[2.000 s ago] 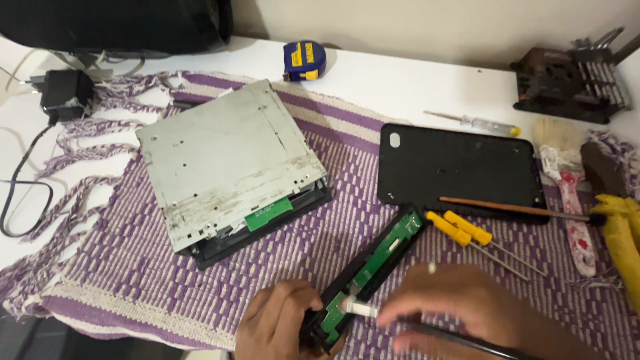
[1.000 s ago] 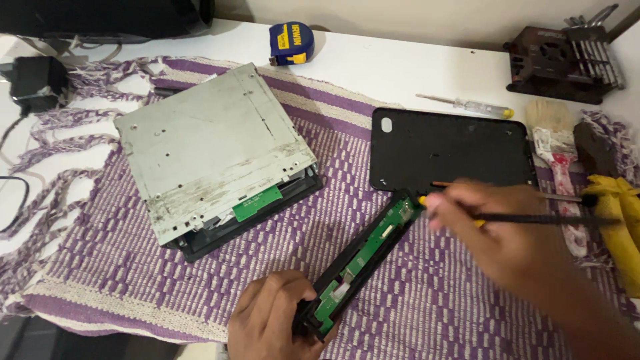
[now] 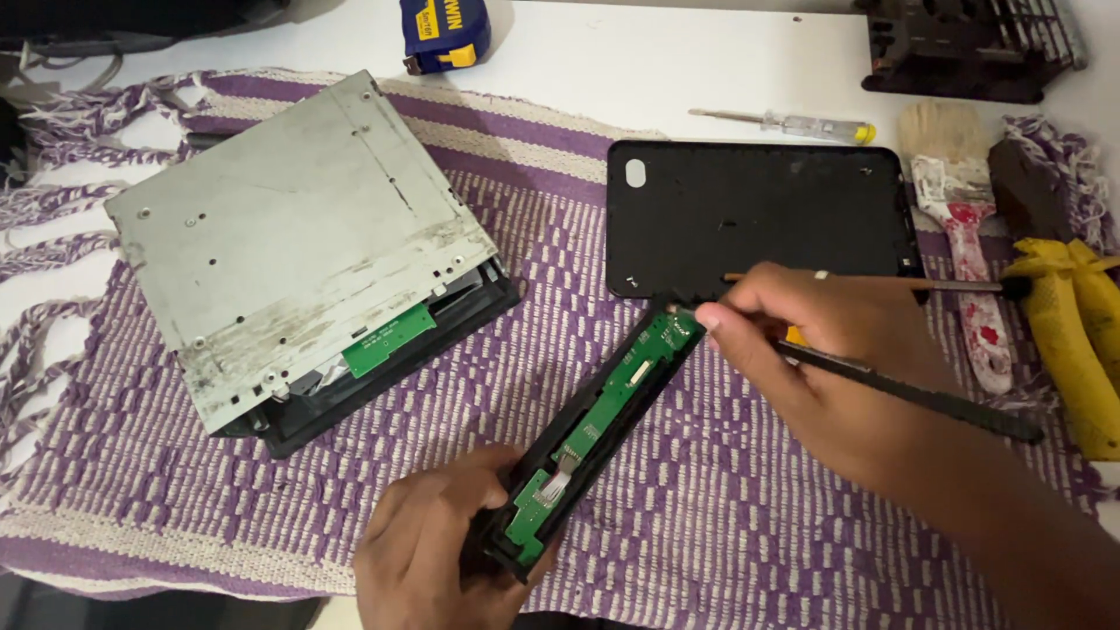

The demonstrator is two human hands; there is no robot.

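Observation:
My left hand grips the lower end of a long black plastic panel that holds a green circuit board. A short bundle of white wires joins the board near that hand. Between the fingers of my right hand is a slim dark-handled brush; its tip, partly hidden by the fingers, is at the board's upper end. To the left lies a metal-cased unit with a black front frame and a second green board showing at its edge.
A black plastic cover lies behind my right hand, near a wooden-handled thin brush. Around them are a clear tester screwdriver, a wide paintbrush, yellow-handled pliers, a tape measure and a black holder. A woven purple cloth lies underneath.
Two seconds ago the right hand was over the panel's lower part; it then moved to the upper end and remains there with the dark brush. The left hand keeps its grip. The view is now closer.

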